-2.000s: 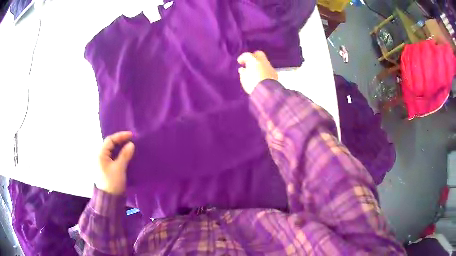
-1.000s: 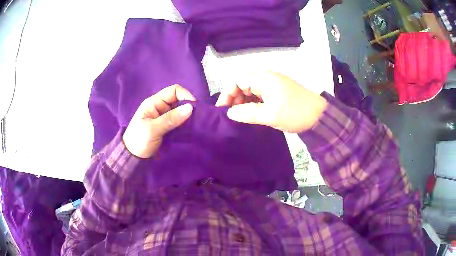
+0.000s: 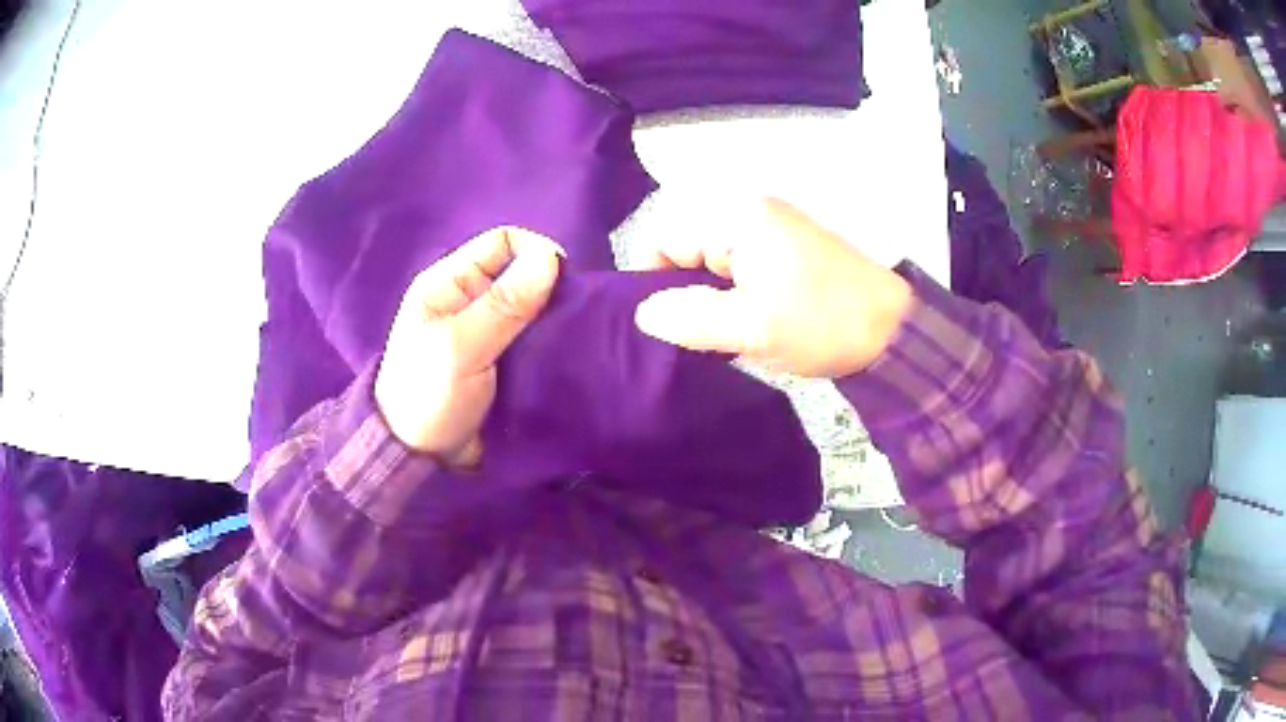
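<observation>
A deep-purple garment [image 3: 466,148] lies on the white table and hangs over its near edge towards my body. My left hand [image 3: 473,332] pinches an edge of the garment between thumb and fingers near the middle. My right hand [image 3: 783,296] is just to the right and holds the same edge between thumb and fingers, so a short stretch of edge runs taut between the hands. No scissors can be seen; the right palm is hidden.
The white table [image 3: 155,212] has a folded purple stack [image 3: 719,57] at its far side. Purple cloth [image 3: 85,564] lies lower left by a blue bar [image 3: 198,540]. More purple cloth [image 3: 1001,240] is on the floor at right, with a red padded item [image 3: 1192,184] beyond.
Both hands came together from apart onto the garment's edge. Since a second ago, the left hand has moved slightly right and the garment's far part has shifted and folded.
</observation>
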